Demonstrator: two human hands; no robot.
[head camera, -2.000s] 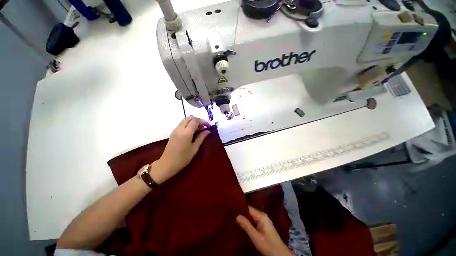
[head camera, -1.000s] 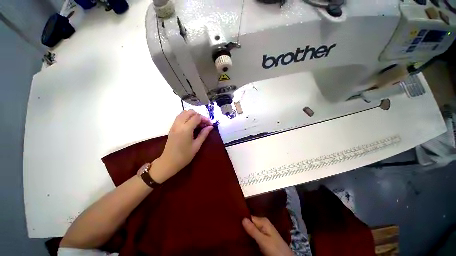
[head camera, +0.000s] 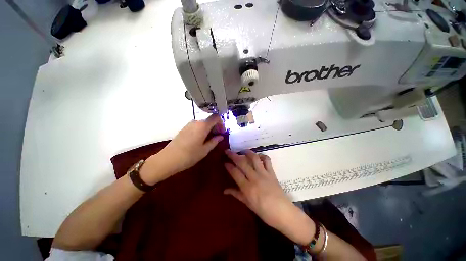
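Observation:
A dark red cloth panel (head camera: 189, 219) lies over the table's front edge and down over the lap, with its top corner at the lit needle area (head camera: 225, 122) of the white brother sewing machine (head camera: 317, 51). My left hand (head camera: 191, 142) is on the cloth just left of the needle, its thumb and fingers pinching the cloth near the presser foot. My right hand (head camera: 255, 186) rests on the cloth's right edge just in front of the needle, fingers spread and fingertips on the cloth. The presser foot is partly hidden by my left fingers.
The white table (head camera: 76, 127) extends left and behind. A printed ruler (head camera: 347, 173) runs along its front right edge. A control panel (head camera: 439, 63) is on the machine's right end. Dark blue objects (head camera: 69, 22) stand at the back left. More dark red cloth (head camera: 340, 224) hangs at the lower right.
My right hand has moved up from the lower cloth edge to near the needle. My left hand stays beside the needle with its fingers shifted slightly. The camera view has shifted.

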